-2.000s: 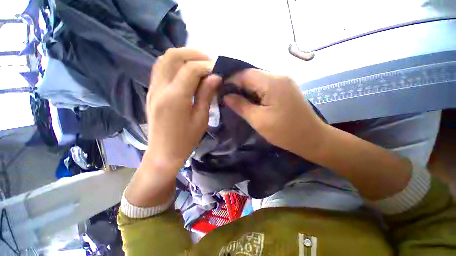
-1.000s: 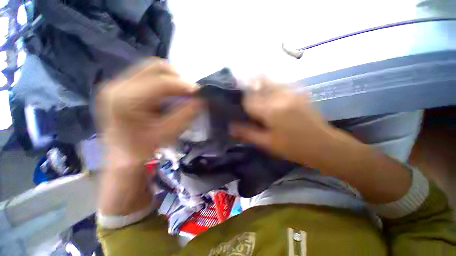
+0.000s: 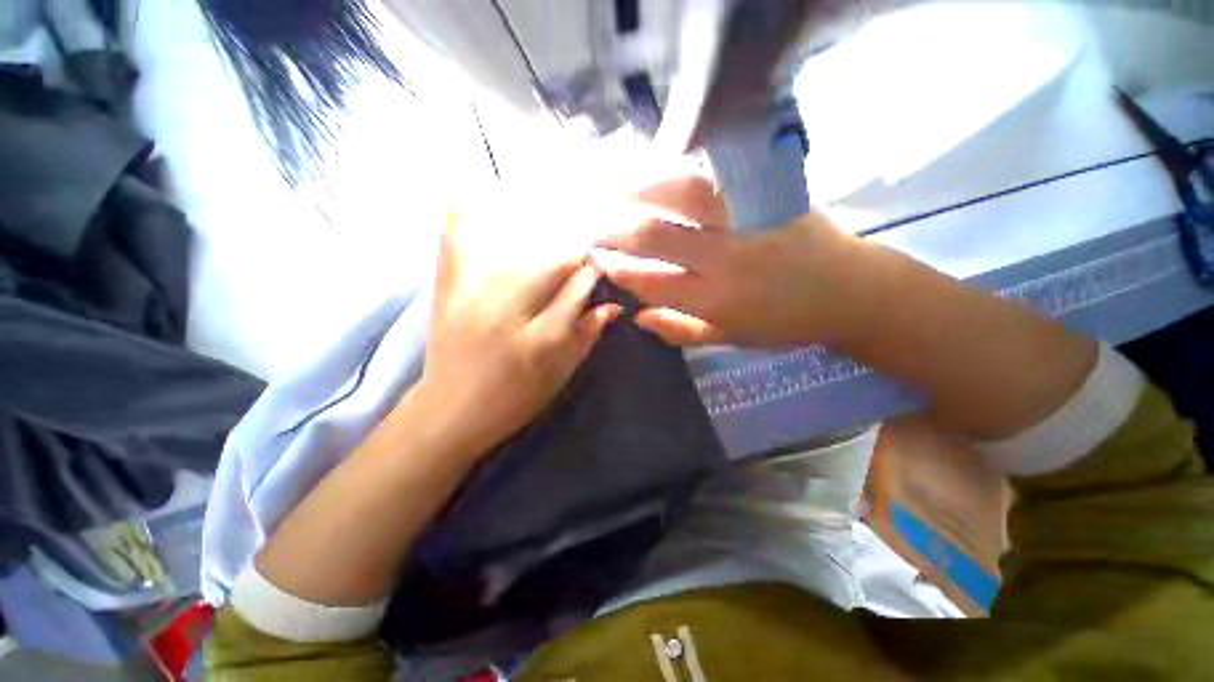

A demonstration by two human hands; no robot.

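A dark grey garment panel hangs from the table edge over my lap, its upper end between my hands. A light grey panel lies under my left forearm. My left hand has its fingertips on the dark cloth's upper end. My right hand is beside it, fingers bent at the same end, below the machine's needle area. Bright glare hides the needle and the cloth's top edge. A grey ribbed attachment stands by my right hand.
Dark scissors lie at the table's right. Dark cloth is heaped at the left. A ruler scale runs along the front edge. A cardboard box is at lower right, a red basket at lower left. Dark hair-like strands show at top.
The view has swung toward the machine. Both hands have moved from over my lap up to the needle area with the dark cloth. The light panel, scissors and box have come into view.
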